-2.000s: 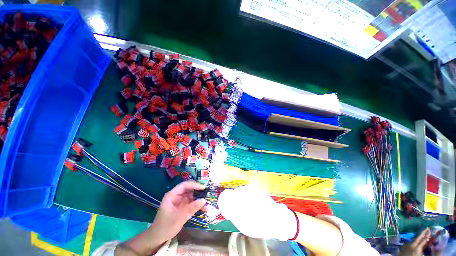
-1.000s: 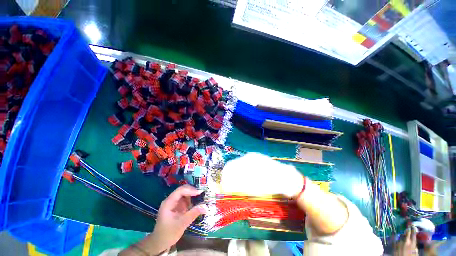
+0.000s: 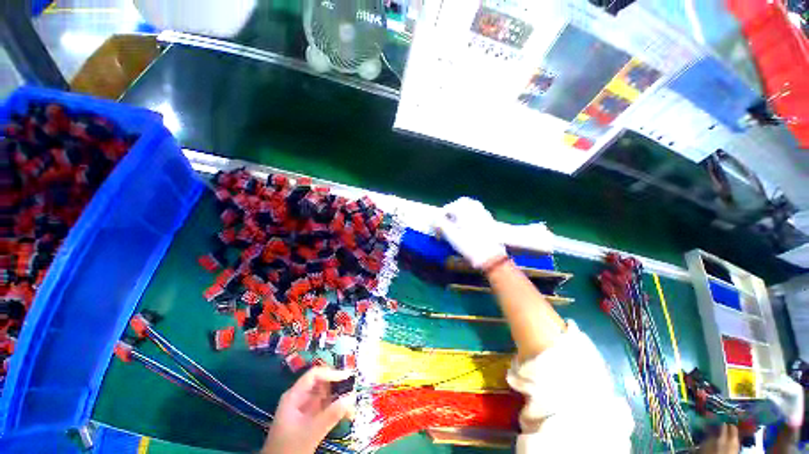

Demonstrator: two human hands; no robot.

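Observation:
My left hand (image 3: 310,410) is bare, near the front edge, and holds a small dark connector housing (image 3: 342,387) between thumb and fingers. Wires trail by that hand. My right hand (image 3: 470,232), in a white glove, is at the far end of the wire rows, over the blue wires (image 3: 426,246) and white wires (image 3: 529,236); whether its fingertips hold a wire cannot be told. Red wires (image 3: 443,410) lie nearest me, with yellow wires (image 3: 443,368) beyond. Silvery crimp terminals (image 3: 383,275) line the wire ends.
Loose red-black housings (image 3: 302,239) are piled left of the terminals. A large blue bin (image 3: 115,266) is at left, two part-wired harnesses (image 3: 191,377) beside it. At right lie a harness bundle (image 3: 640,346), a compartment tray (image 3: 741,328) and another person's hands (image 3: 723,439).
My right hand has moved from over the green and yellow wires to the far blue and white wires. My left hand still holds the housing. The view has tilted up, showing a fan.

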